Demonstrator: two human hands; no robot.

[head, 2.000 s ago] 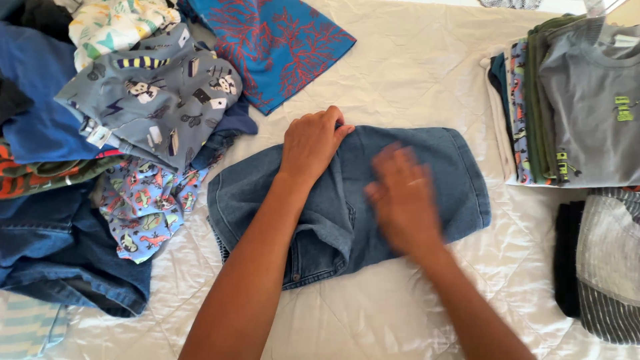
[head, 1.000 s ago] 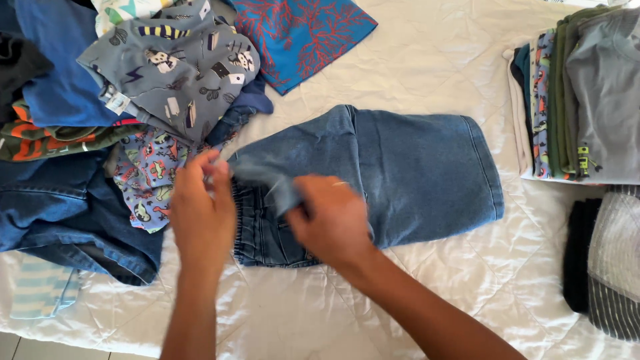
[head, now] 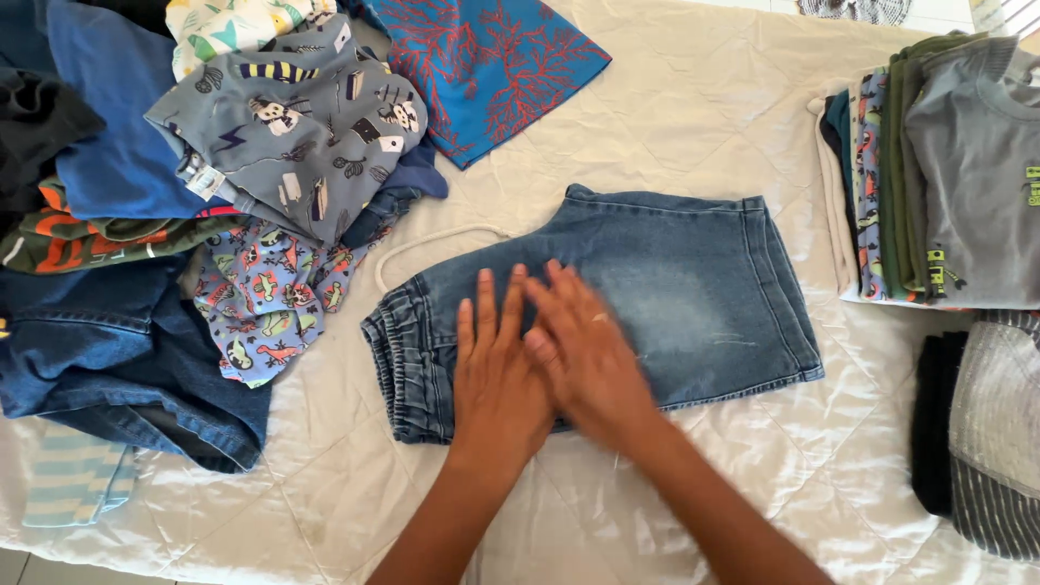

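A pair of blue denim shorts lies folded lengthwise on a quilted cream bedspread, its elastic waistband at the left and leg hem at the right. From the waist a white drawstring curves out over the bedspread. My left hand rests flat on the denim near the waistband, fingers spread. Close beside it, my right hand lies on the shorts, slightly blurred, its palm down and fingers apart. Neither hand grips the fabric.
At the left is a loose heap with a grey printed garment, a blue garment with red coral print and dark jeans. Folded clothes, a grey shirt on top, are stacked at the right, above black and striped grey garments.
The shorts' waist part, bunched or blurred under my hands earlier, now lies flat with the drawstring showing. My left hand has moved right from the waistband's outer edge onto the denim.
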